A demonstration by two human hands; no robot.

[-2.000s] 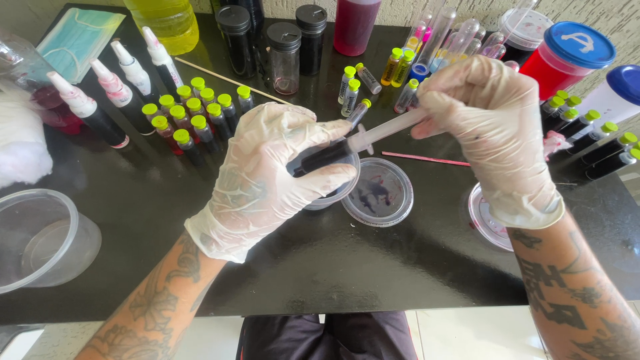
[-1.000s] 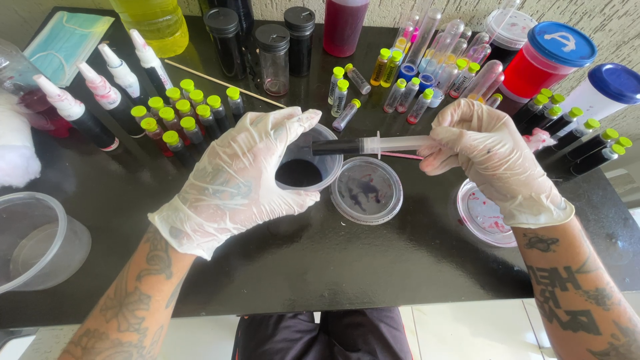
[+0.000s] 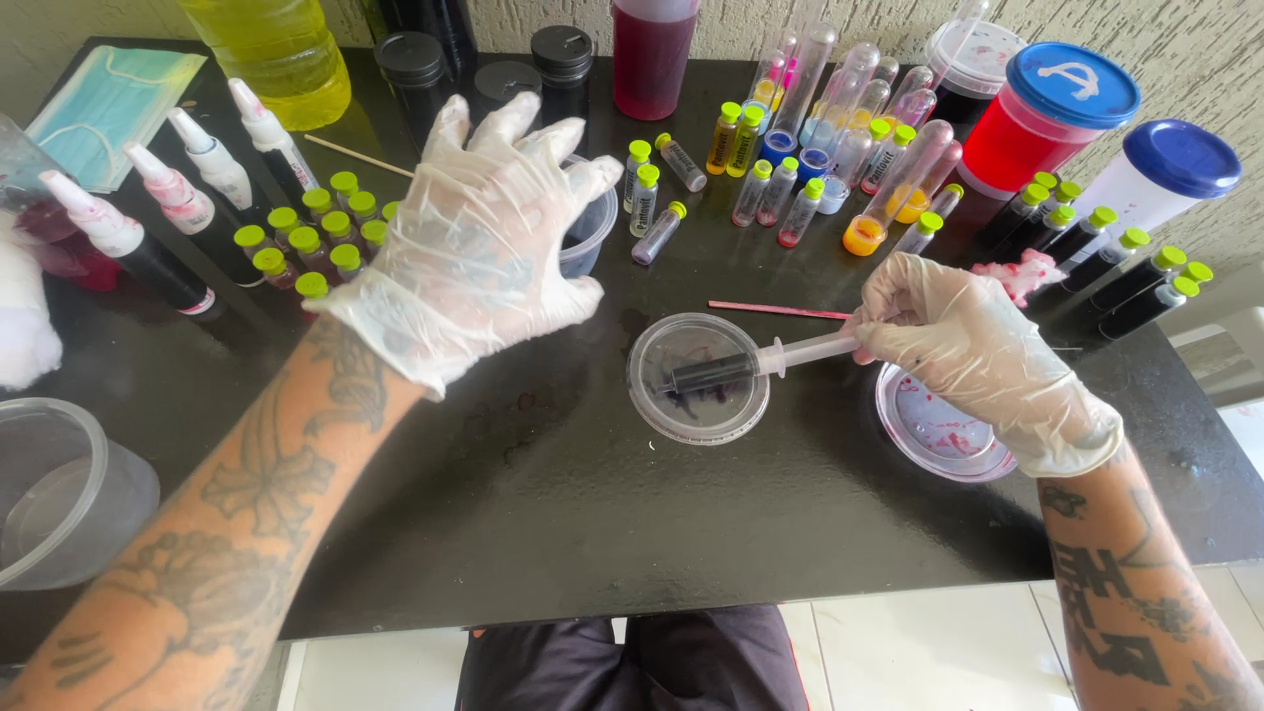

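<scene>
Both hands wear whitish translucent gloves. My left hand (image 3: 494,227) is spread, fingers apart, and partly covers a clear plastic cup (image 3: 591,232) behind it; whether it touches the cup I cannot tell. My right hand (image 3: 973,346) grips the plunger end of a plastic syringe (image 3: 726,370), whose barrel holds dark liquid. The syringe lies nearly level, its tip over a round clear lid (image 3: 691,420) with dark stains. Beneath my right hand is a second lid (image 3: 938,434) with red stains. A pink-stained stick (image 3: 780,310) lies behind the syringe.
Small green-capped vials (image 3: 306,247) stand left; more dark vials (image 3: 1136,296) stand right. Nozzle bottles (image 3: 138,247), a face mask (image 3: 114,109) and an empty clear tub (image 3: 89,494) are at the left. Test tubes (image 3: 859,109) and a red-filled jar with a blue lid (image 3: 1037,118) stand behind.
My left hand has let go of the cup of dark liquid and opened out. The syringe in my right hand has left the cup and moved to over the stained lid, nearer to me.
</scene>
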